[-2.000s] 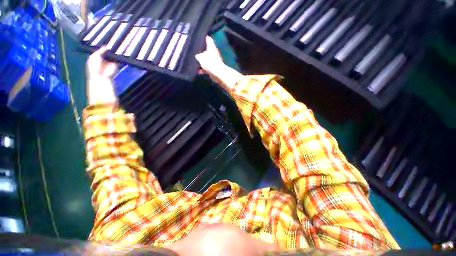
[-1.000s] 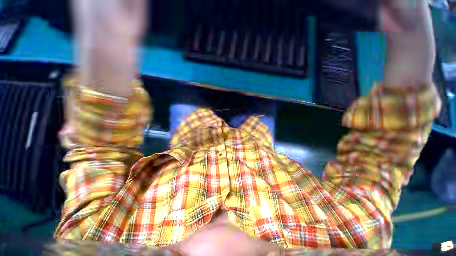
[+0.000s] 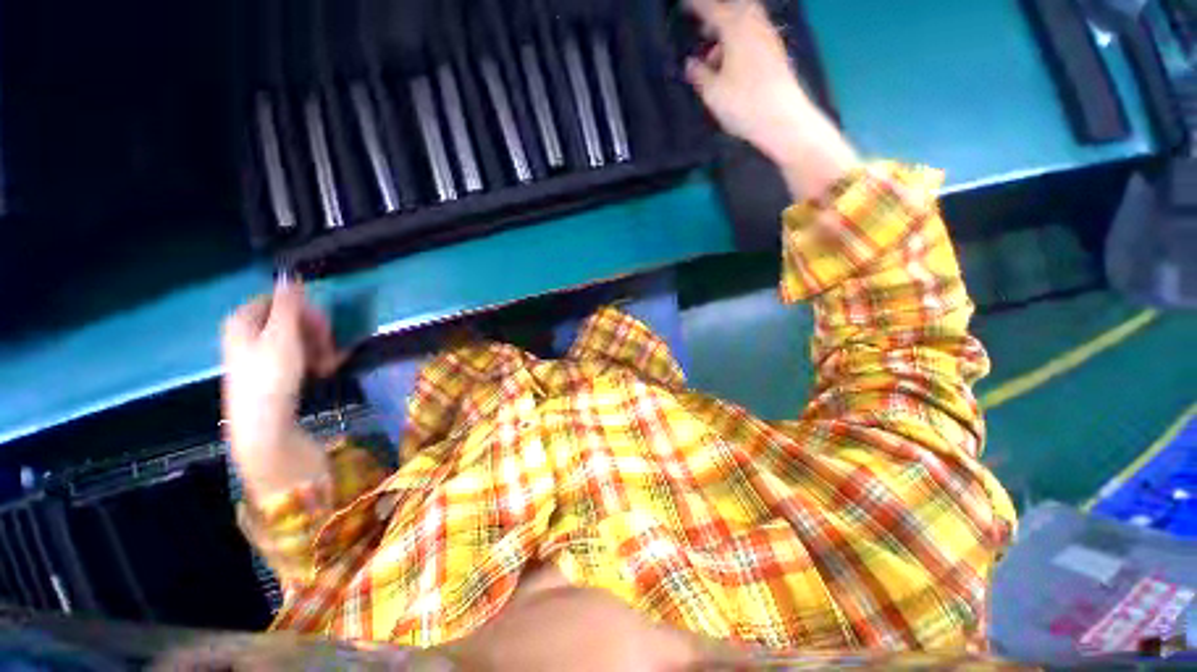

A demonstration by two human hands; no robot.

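The slotted foam tray [image 3: 499, 197] lies on the bench with several silver bars [image 3: 440, 138] in its parallel slots. My left hand [image 3: 273, 348] is curled near the tray's front left corner, slightly blurred. A small bright tip at its fingertips looks like the end of a metal bar; the rest is hidden in the hand. My right hand [image 3: 755, 85] is over the narrow black small parts tray [image 3: 755, 197], right of the slotted tray. Its thumb and forefinger are apart, and no part shows between them. The loose parts there are too dark to make out.
The teal bench [image 3: 525, 272] has its front edge just before my body. A narrow black strip [image 3: 1083, 72] lies farther right on it. Black ribbed trays [image 3: 145, 538] are at the lower left. A grey surface with red marks [image 3: 1103, 578] and a blue bin [image 3: 1155, 479] are at the lower right.
Two seconds ago both hands held a filled tray at the left; one second ago they were raised over the bench. Now they are apart, left by the tray's corner, right at the small parts tray.
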